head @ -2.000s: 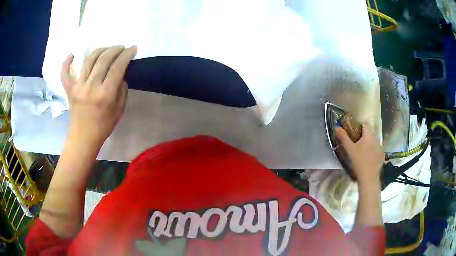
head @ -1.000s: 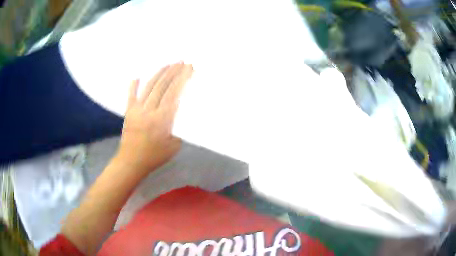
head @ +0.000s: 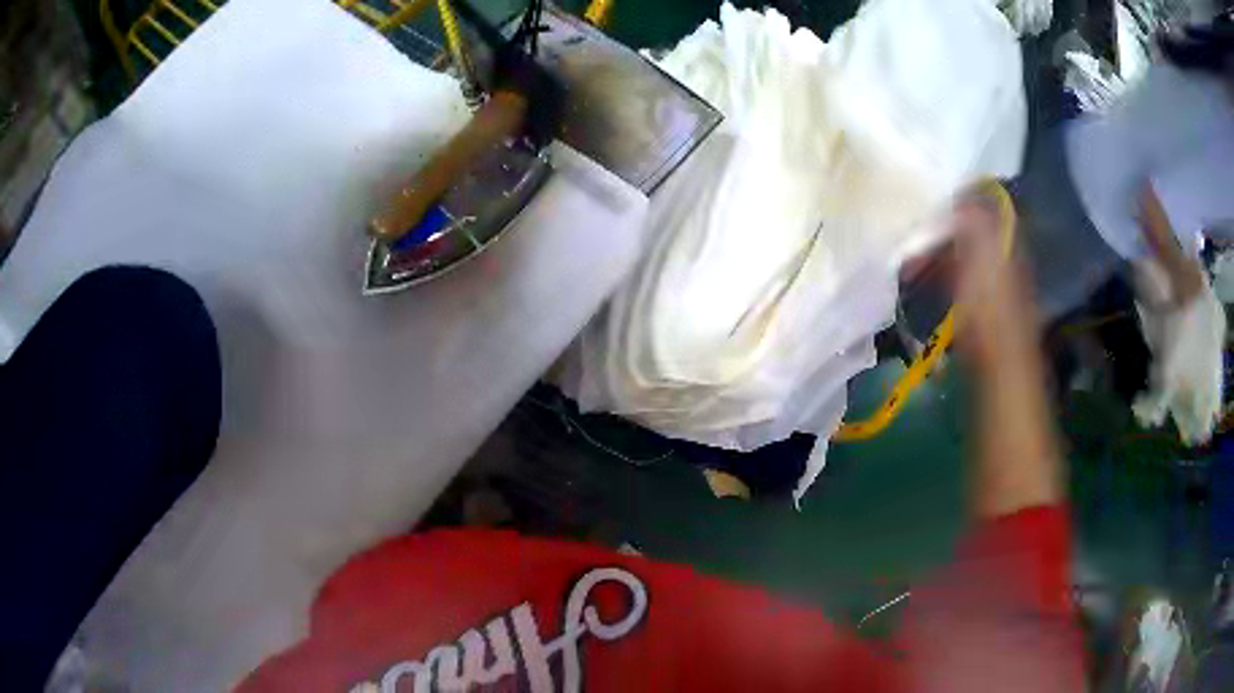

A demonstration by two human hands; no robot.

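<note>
A heaped pile of white garments [head: 731, 298] lies beside the table's right end, many layers hanging down. My right hand [head: 968, 257] is blurred at the pile's right edge, with the fingers against the white cloth; whether it grips the cloth I cannot tell. My left hand is not in view. The steam iron [head: 460, 203] rests on the white table cover [head: 338, 379], its tip pointing to the lower left, and no hand is on it.
The navy padded board [head: 108, 406] reaches in from the left with its rounded end bare. A stained iron rest [head: 623, 102] is at the table's end. A yellow tube frame [head: 900, 399] curves beside the pile. What looks like another person's arm [head: 1171, 244] is at the far right.
The view has swung right, to the table's end. The white garment is off the navy board; my right hand is now at the pile. My left hand has left the view.
</note>
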